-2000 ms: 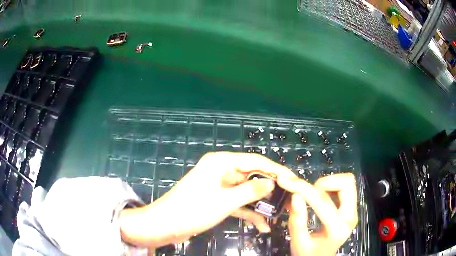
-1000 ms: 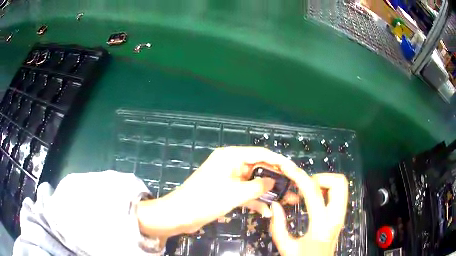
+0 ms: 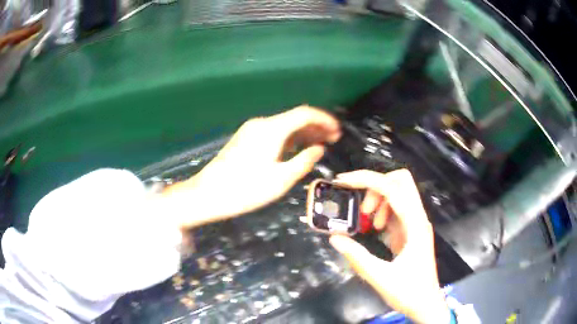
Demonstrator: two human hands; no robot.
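Observation:
A watch housing (image 3: 331, 207) with a gold-copper rim and dark inside is pinched by its edges between the fingers of my right hand (image 3: 397, 243). A small light tip sticks out at its left side. My left hand (image 3: 269, 161) is off the housing, up and to its left, with thumb and fingers apart and nothing visible in it. The clear blister tray (image 3: 253, 253) with small gold and silver parts lies below both hands, blurred and partly hidden by them.
The black press fixture (image 3: 436, 152) stands at the right, with a clear guard (image 3: 506, 69) above it. Part of a red button (image 3: 365, 221) shows behind the housing. The green mat (image 3: 158, 95) runs across the back. A blue band (image 3: 453, 314) is at my right wrist.
The view has swung right towards the press fixture, and the black blister tray has mostly left the picture. My left hand has let go of the housing, which is now in my right hand.

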